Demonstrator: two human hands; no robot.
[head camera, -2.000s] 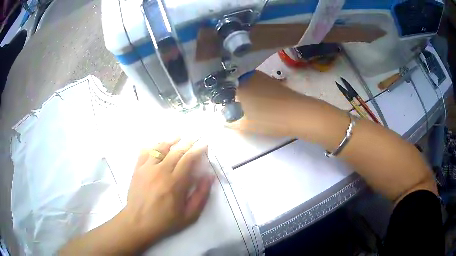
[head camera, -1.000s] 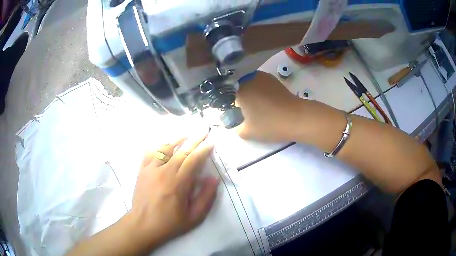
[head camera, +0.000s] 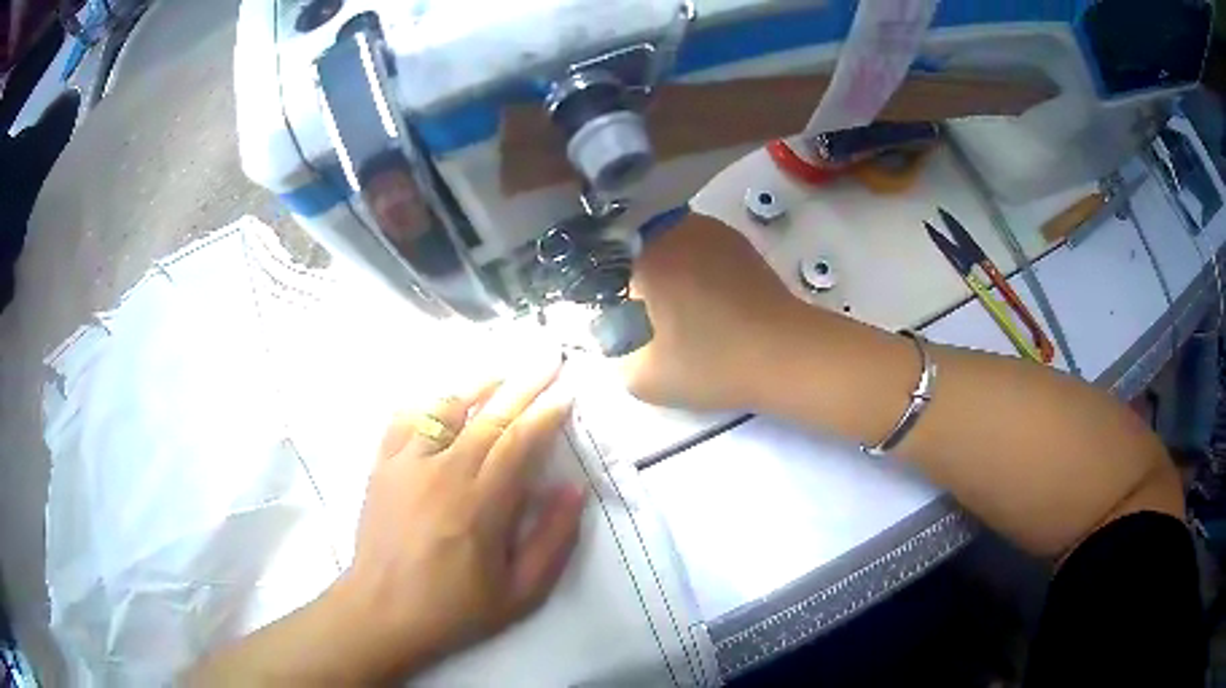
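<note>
A white panel (head camera: 175, 470) with thin dark lines lies under the head of the sewing machine (head camera: 457, 161), its curved upper edge at the left. My left hand (head camera: 464, 518) lies on it, palm down, fingers spread a little and pointing to the needle area, with a ring on one finger. My right hand (head camera: 699, 316) is bent in behind the grey knob (head camera: 623, 327), right of the needle. Its fingertips are hidden by machine parts and glare, so I cannot tell if it grips the panel. Lamp glare washes out the needle and presser foot.
Two bobbins (head camera: 818, 273) lie right of my right hand. Thread snips (head camera: 992, 289) lie further right, beside a wooden-handled tool (head camera: 1076, 218). A red ring-shaped item (head camera: 803, 161) and a dark object (head camera: 878, 140) sit under the machine arm. A ruler tape (head camera: 847, 585) follows the table's front edge.
My right hand and forearm have moved slightly down, uncovering the bobbins more. My left hand's fingers have moved slightly toward the needle since the first frame. The view has shifted a little.
</note>
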